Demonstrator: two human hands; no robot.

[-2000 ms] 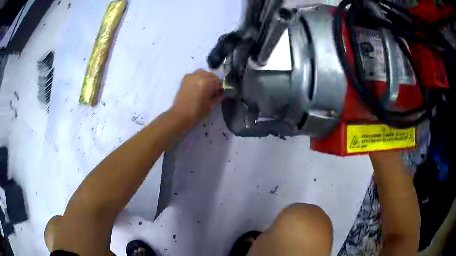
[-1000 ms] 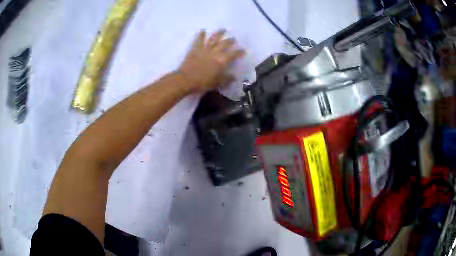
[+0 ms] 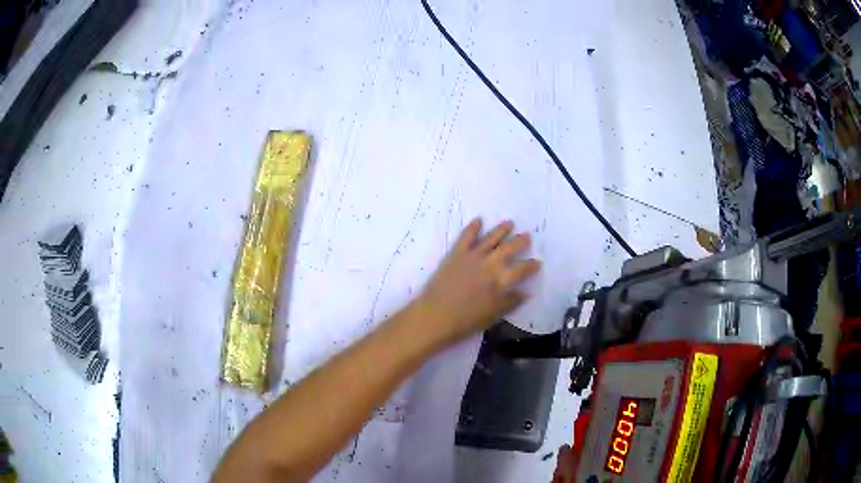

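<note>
The cloth cutting machine [image 3: 651, 406], red and silver with a lit "4000" display, stands at the lower right. Its grey base plate [image 3: 505, 401] shows beside the paper's edge. My left hand [image 3: 483, 281] lies palm down on the white paper marker [image 3: 396, 113], fingers spread, just up and left of the base plate. It holds nothing. A small skin-toned patch at the machine's lower left edge may be part of my right hand; the machine and the picture edge hide the rest, so its grip cannot be told.
A gold-yellow wrapped bar [image 3: 266, 259] lies on the paper. Fanned dark offcuts [image 3: 71, 302] lie at the left, and a dark fabric strip [image 3: 57, 75] at the upper left. A black power cord [image 3: 529, 127] crosses to the machine. Heaped cloth [image 3: 769, 141] is beyond the right edge.
The view has shifted, and the machine has turned and sits lower right. My left hand has left the machine's side and now rests spread on the paper. More of the paper and cord shows.
</note>
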